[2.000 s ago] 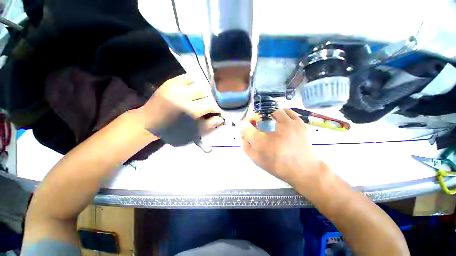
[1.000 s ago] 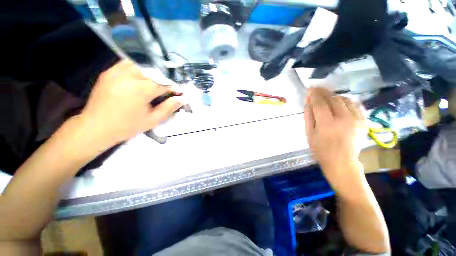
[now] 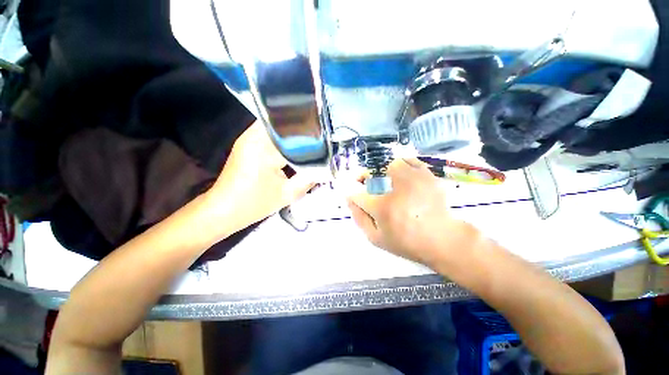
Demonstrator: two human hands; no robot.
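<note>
The black garment bundle lies left of the sewing machine head, with a dark brown panel folded in it. My left hand lies on the garment's right edge, fingers bent towards the needle area, with a bit of dark cloth between thumb and fingers. My right hand is just right of the needle area, its fingertips partly behind the coiled spring and pale knob. What those fingertips touch is hidden by glare and the knob. The needle itself cannot be made out.
Red-yellow snips lie right of my right hand. Scissors with yellow and green handles lie at the far right. A black cloth roll is beside the ribbed white dial. A ruler tape runs along the front edge.
My right hand has moved from the table's right side back beside the needle area. My left hand stays at the garment. The head view has swung back left to the machine.
</note>
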